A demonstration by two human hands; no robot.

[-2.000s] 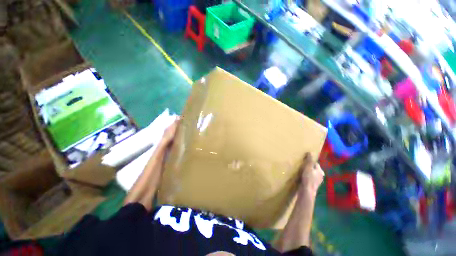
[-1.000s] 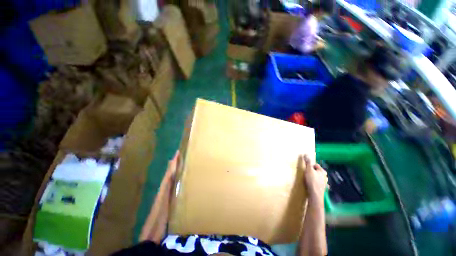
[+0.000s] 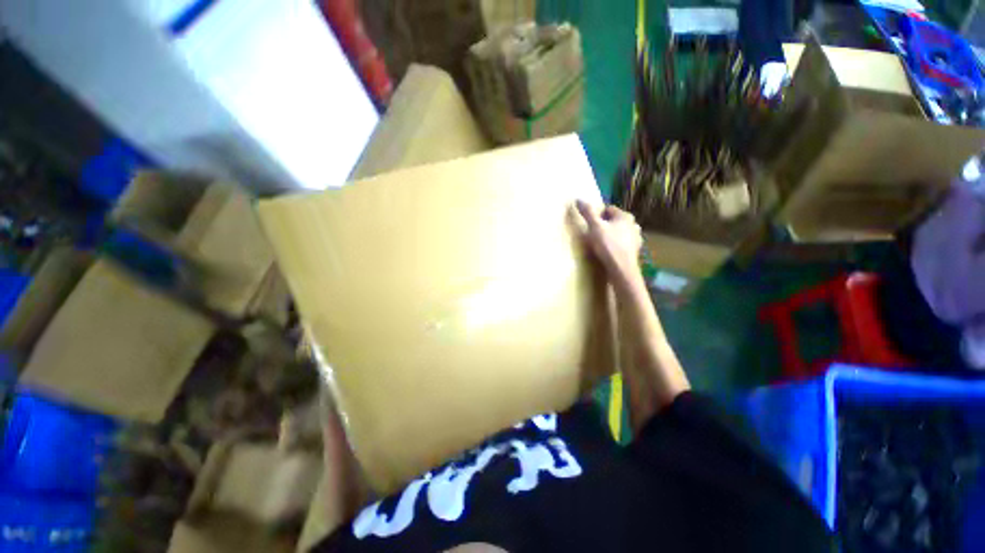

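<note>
A plain brown flat cardboard sheet or stack of sheets (image 3: 454, 302) is held in front of my chest, tilted, with a shiny edge at its left side. My right hand (image 3: 608, 240) grips its right edge, thumb on top. My left hand (image 3: 308, 351) is at its left edge, mostly hidden behind the cardboard and blurred; the forearm shows below it. Whether it is one thick piece or several layers I cannot tell.
An open carton (image 3: 864, 173) stands at the upper right, beside folded dividers (image 3: 686, 162). A red stool (image 3: 832, 324) and a blue bin (image 3: 832, 432) of dark items are at right. Cardboard boxes (image 3: 119, 335) lie at left. A white panel (image 3: 270, 86) is upper left. A person's sleeve (image 3: 950, 259) shows right.
The view has turned from the bench and green crate to an area with cartons and folded dividers. Both hands have kept hold of the cardboard, which now tilts the other way.
</note>
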